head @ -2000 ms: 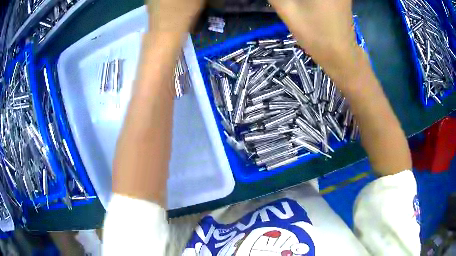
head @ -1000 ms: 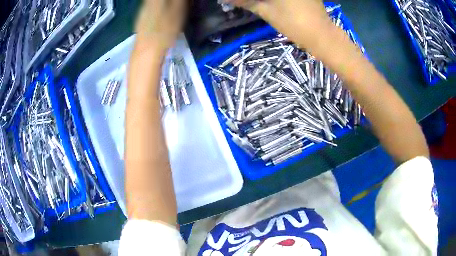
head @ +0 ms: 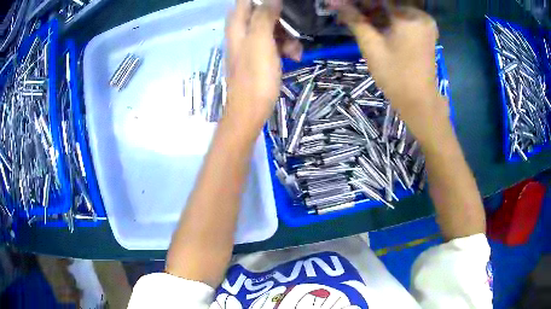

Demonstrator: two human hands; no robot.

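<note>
My left hand (head: 257,54) is at the top edge, over the right side of the white tray (head: 130,232). Its fingers are blurred and partly cut off. A slim silver shaft (head: 291,28) shows at its fingers and appears held. My right hand (head: 396,51) is over the back of the blue bin (head: 356,214), fingers curled by a small silver fixture (head: 323,7) on a dark base. Whether it holds anything is hidden. The blue bin is heaped with metal shafts (head: 329,160). A few shafts (head: 125,71) lie in the white tray, with more beside my left wrist.
Blue bins full of shafts stand at far left (head: 27,212) and far right (head: 502,114). Part of another tray of shafts shows at upper left. The dark green table (head: 477,78) has a curved near edge. A red object (head: 522,211) is beyond it at lower right.
My left hand has moved right and down from the white tray's back edge. The view has shifted. More of my right hand shows, still near the fixture.
</note>
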